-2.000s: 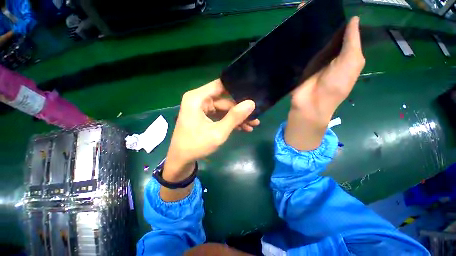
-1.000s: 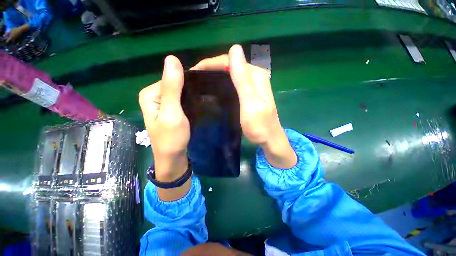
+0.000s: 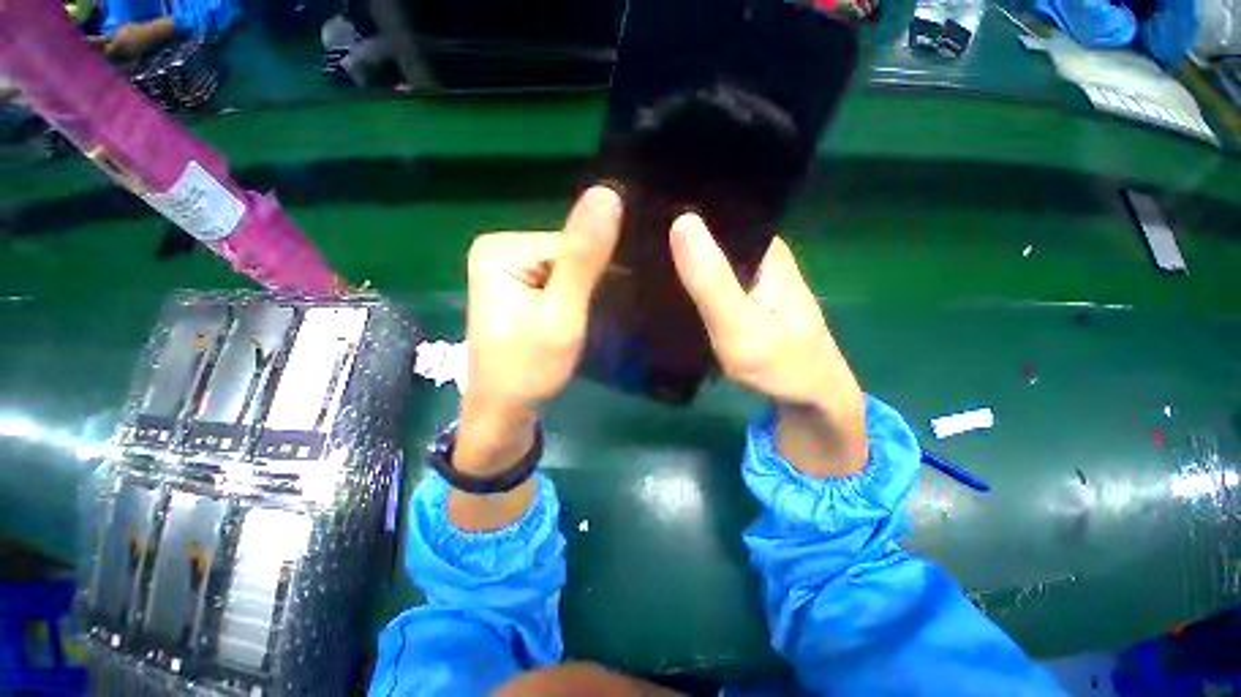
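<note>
A joined phone unit (image 3: pixel 708 150), a glossy black slab with its dark face toward me, is held above the green bench, its top leaning to the right. My left hand (image 3: pixel 531 306) grips its left edge, thumb on the face. My right hand (image 3: pixel 776 327) grips its lower right edge, thumb also on the face. The fingers behind the slab are hidden. The slab's lower end is blurred.
Clear blister trays (image 3: pixel 368 477) with silvery screens stand at left, a pink roll (image 3: pixel 163 157) behind them. White tissue (image 3: pixel 442 361) lies beside the trays. A white slip (image 3: pixel 964 421) and blue rod (image 3: pixel 955 471) lie at right. A phone unit (image 3: pixel 1154 229) is on the conveyor belt (image 3: pixel 980 204).
The black slab was turned upright between both hands, then raised away from me and tilted right. Both hands moved with it, thumbs now on its face. The view has shifted.
</note>
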